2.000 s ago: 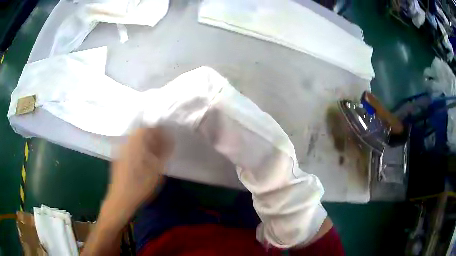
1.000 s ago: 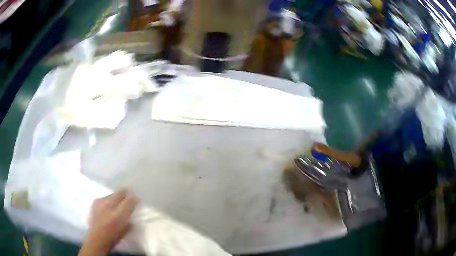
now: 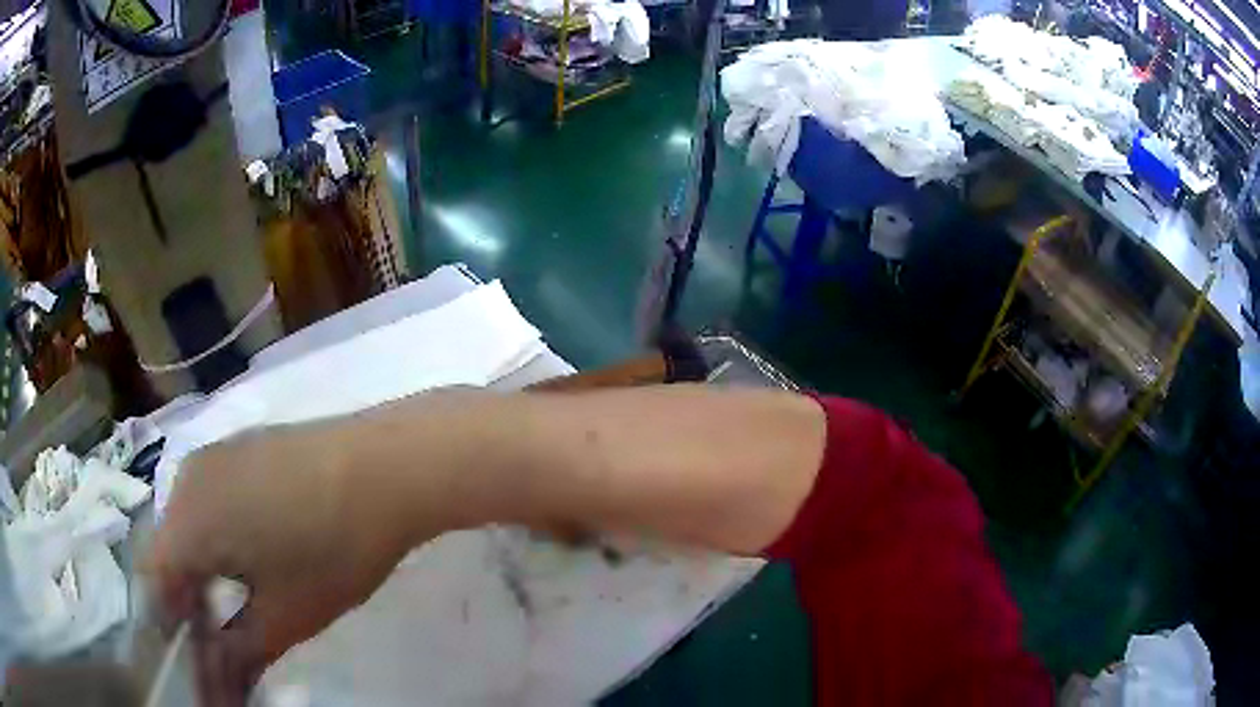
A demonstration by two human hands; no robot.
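Note:
My right hand (image 3: 228,580) is blurred at the lower left, with its bare forearm and red sleeve across the view. Its fingers are closed on a bit of white cloth (image 3: 228,599); a thin white edge shows below them. A blurred tan patch lies at the bottom left corner; I cannot tell whether it is my left hand. The flat white sleeve stack (image 3: 373,352) lies at the table's far side, partly behind my forearm. The iron's brown handle (image 3: 608,372) shows above my forearm; its sole is hidden.
The pale table cover (image 3: 553,622) has dark stains near my forearm. A crumpled white heap (image 3: 69,553) is at the left. Beyond stand a tan post (image 3: 152,180), a blue stool (image 3: 815,207) with white cloth, a yellow-framed cart (image 3: 1092,332) and a long table (image 3: 1175,256).
The view has swung up and to the right, showing more of the floor. My right arm now reaches leftward across the table. The iron still rests at the table's right side.

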